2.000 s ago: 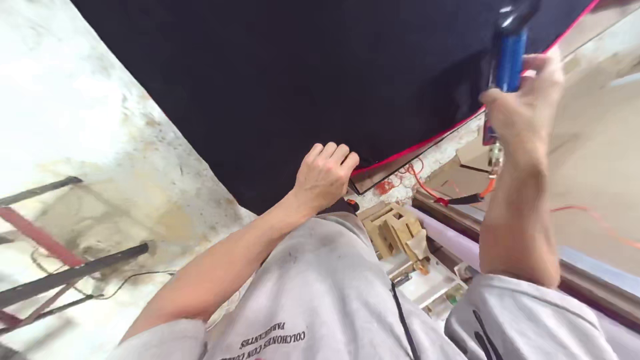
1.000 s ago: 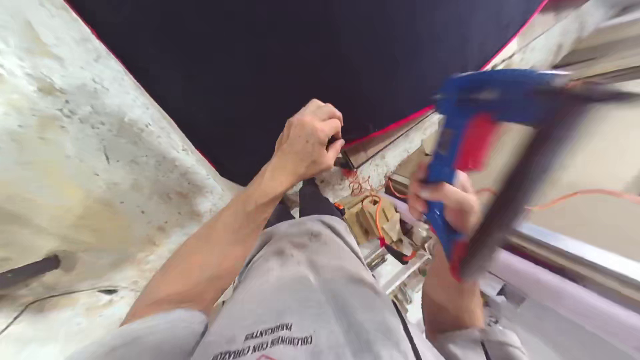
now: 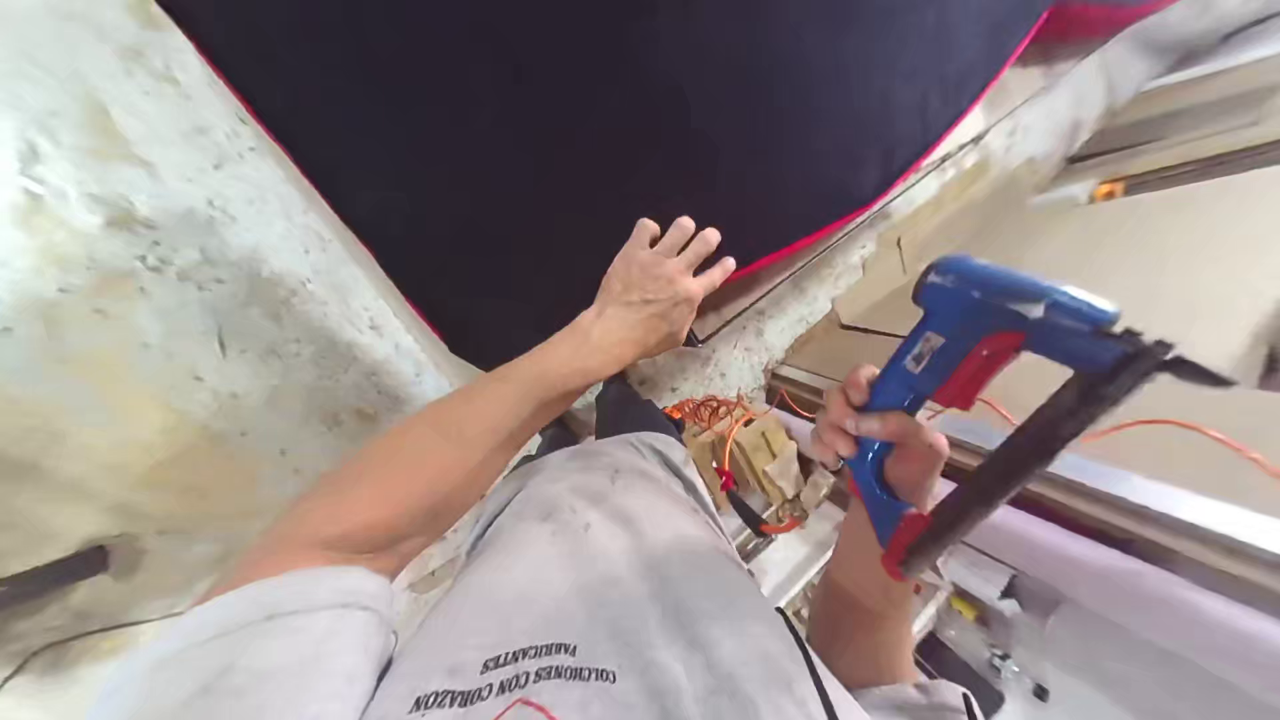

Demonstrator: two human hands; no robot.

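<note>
Dark fabric (image 3: 600, 130) with a red-pink edge spreads across the top middle and narrows toward me. My left hand (image 3: 660, 285) rests on its near end with the fingers spread, holding nothing. To the right, my right hand (image 3: 885, 440) grips the handle of a blue and red pneumatic staple gun (image 3: 1000, 340). The gun is clear of the fabric, its long dark magazine slanting up to the right. What lies beneath the fabric is hidden.
An orange air hose (image 3: 735, 440) coils by my legs near stacked tan blocks (image 3: 765, 460). A lilac roll (image 3: 1100, 600) and a metal rail (image 3: 1160, 500) run along the lower right. Cardboard (image 3: 1190, 250) lies at the right. A dark bar (image 3: 55, 575) juts in at the left.
The staple gun, upright over the fabric's right edge two seconds ago, has come down toward me in my right hand. My left hand's fingers, curled before, are now spread on the fabric.
</note>
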